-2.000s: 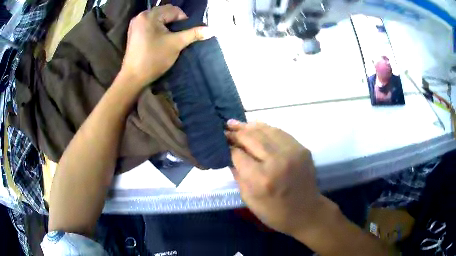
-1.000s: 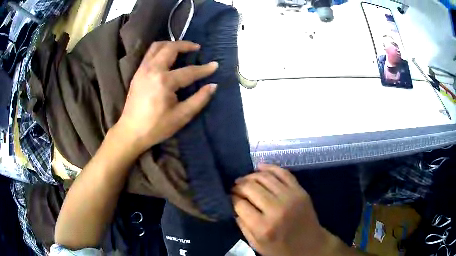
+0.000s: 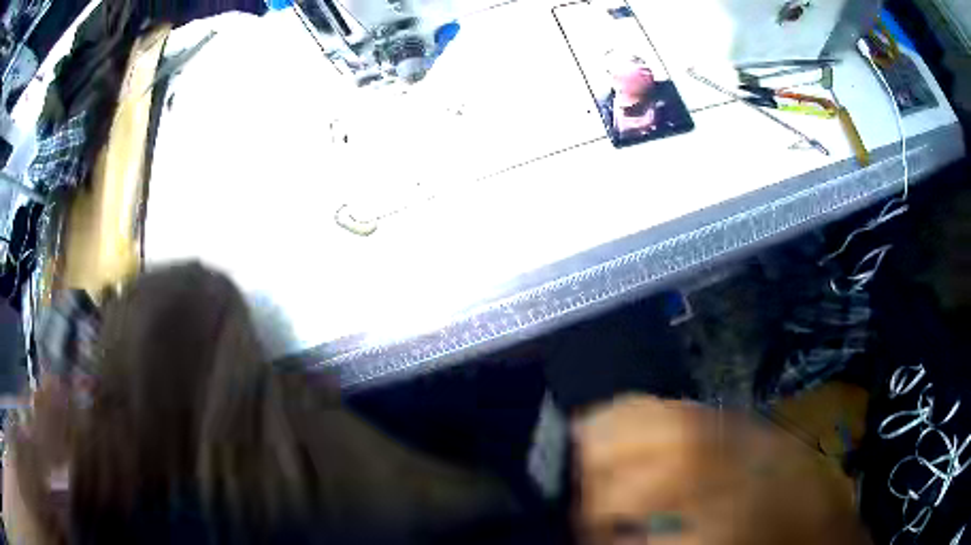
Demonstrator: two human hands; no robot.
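Observation:
The brown garment point(image 3: 202, 405) is a blurred heap at the lower left, in front of the table's front edge and partly over it. Its navy waistband cannot be made out. My left hand point(image 3: 34, 463) is blurred at the left edge, partly cut off, against the brown cloth; its fingers and grip cannot be made out. My right hand point(image 3: 692, 468) is large and blurred at the bottom, below the table edge and right of the garment; its fingers cannot be made out.
The white machine table point(image 3: 256, 170) has a grey measuring scale point(image 3: 596, 279) along its front. Sewing machine parts point(image 3: 399, 53) show at the top. A phone point(image 3: 639, 101) and small tools point(image 3: 799, 104) lie right. White cords point(image 3: 926, 458) hang over dark cloth at lower right.
The garment has moved down and left off the middle of the table. My left hand has moved to the left edge, my right hand right and down. The view has shifted right.

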